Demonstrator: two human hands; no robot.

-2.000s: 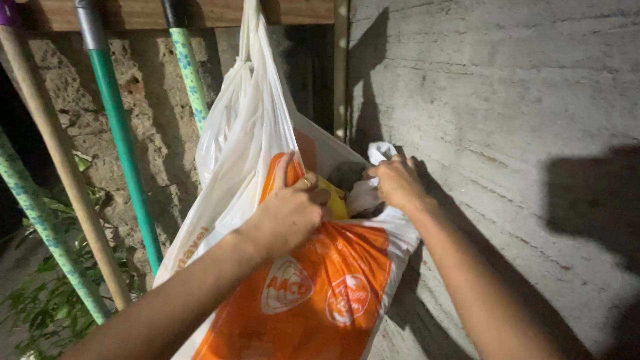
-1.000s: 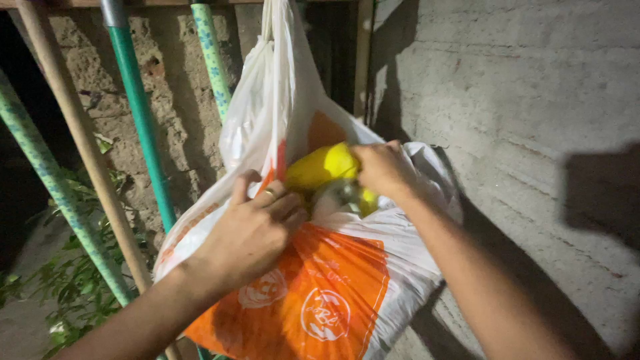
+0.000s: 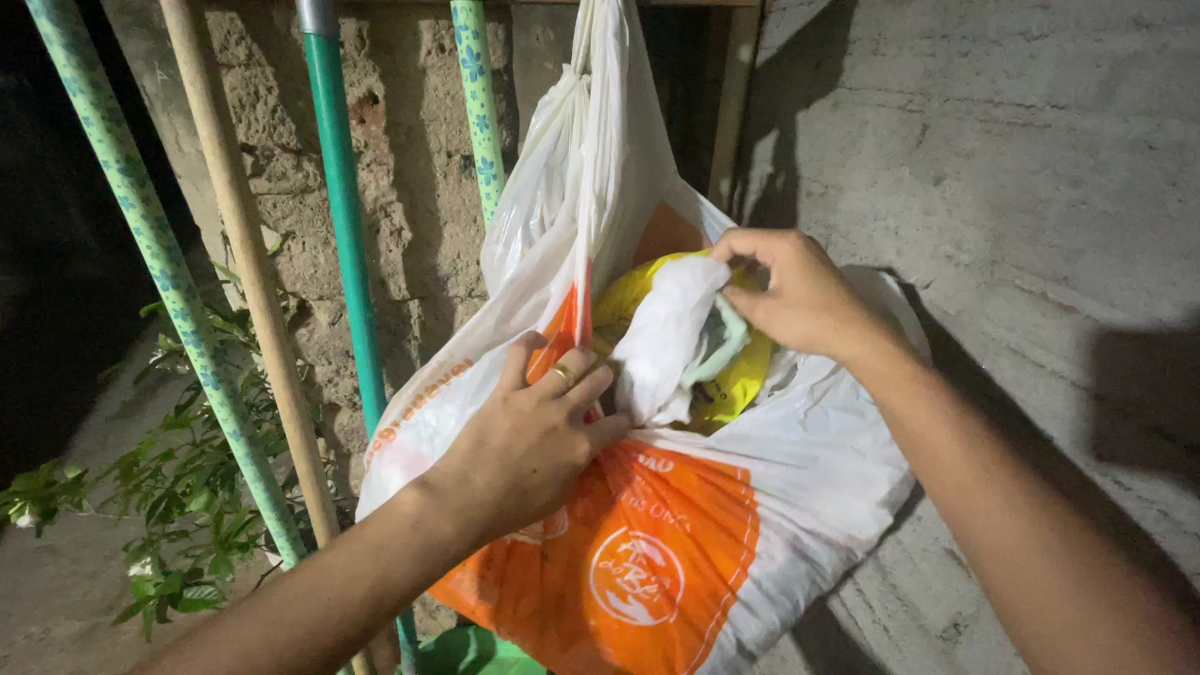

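A large white plastic bag with orange printed panels (image 3: 806, 469) hangs by its knotted handles, its mouth spread. Inside it show a yellow plastic bag (image 3: 741, 384), a crumpled white plastic bag (image 3: 661, 337) and a pale green piece (image 3: 720, 349), perhaps also plastic. My right hand (image 3: 797, 291) pinches the top of the crumpled white bag between thumb and fingers, at the right side of the opening. With a ring on one finger, my left hand (image 3: 544, 431) grips the front rim of the hanging bag; its fingertips are partly hidden in the folds.
Several handles lean at the left: a green pole (image 3: 342, 206), a wooden stick (image 3: 244, 244) and flower-patterned poles (image 3: 155, 225). Behind them are a rough wall (image 3: 272, 178) and a leafy plant (image 3: 192, 487). A concrete wall (image 3: 975, 169) stands at the right. Something green (image 3: 478, 652) lies below the bag.
The bag's mouth is wider than two seconds ago. My right hand has let the yellow plastic be and now holds white plastic. My left hand stays at the front rim.
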